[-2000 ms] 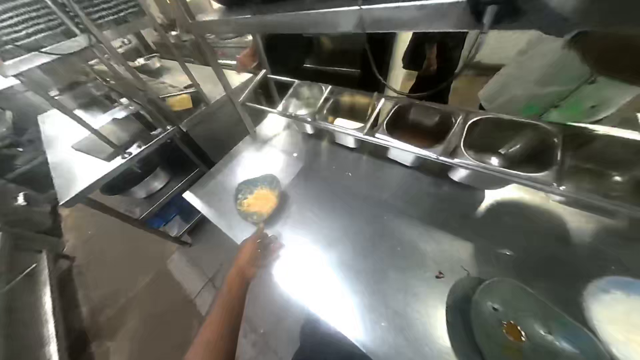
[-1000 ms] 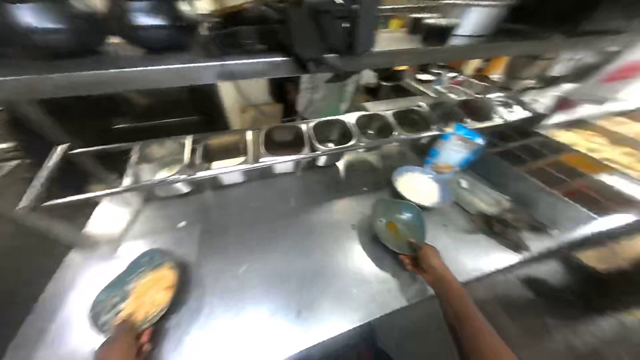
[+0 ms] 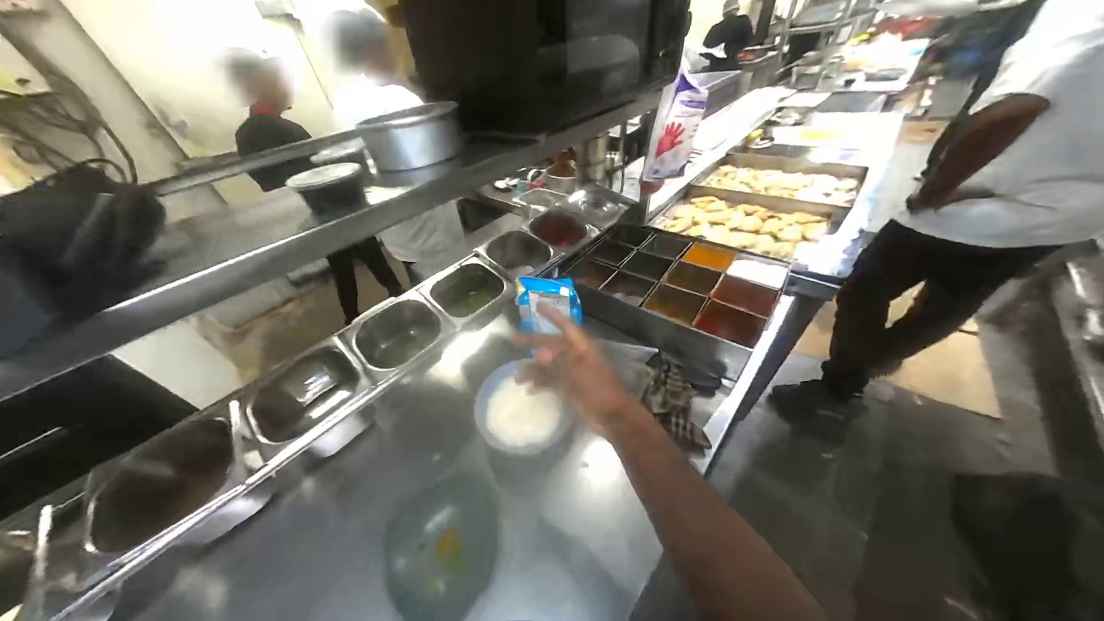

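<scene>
My right hand (image 3: 573, 371), blurred, hovers with spread fingers over the right rim of a bowl of white food (image 3: 522, 414) on the steel counter; it holds nothing. Just beyond its fingertips stands a blue and white packet (image 3: 549, 304). Nearer to me lies a grey-green oval dish (image 3: 442, 548) with a small orange-yellow smear inside. A checked cloth (image 3: 674, 401) lies to the right of the hand, by the counter's edge. My left hand is out of view.
Steel insert pans (image 3: 397, 335) line the counter's far side below a shelf (image 3: 259, 250). Compartments of sauces and spices (image 3: 690, 280) and trays of pale food pieces (image 3: 746, 226) stand beyond. A person (image 3: 992, 155) stands at the right; others are behind the shelf.
The view has swung far to the right. My right hand, at the grey-green dish a second ago, is now off it and above the white food bowl. My left hand has left the view.
</scene>
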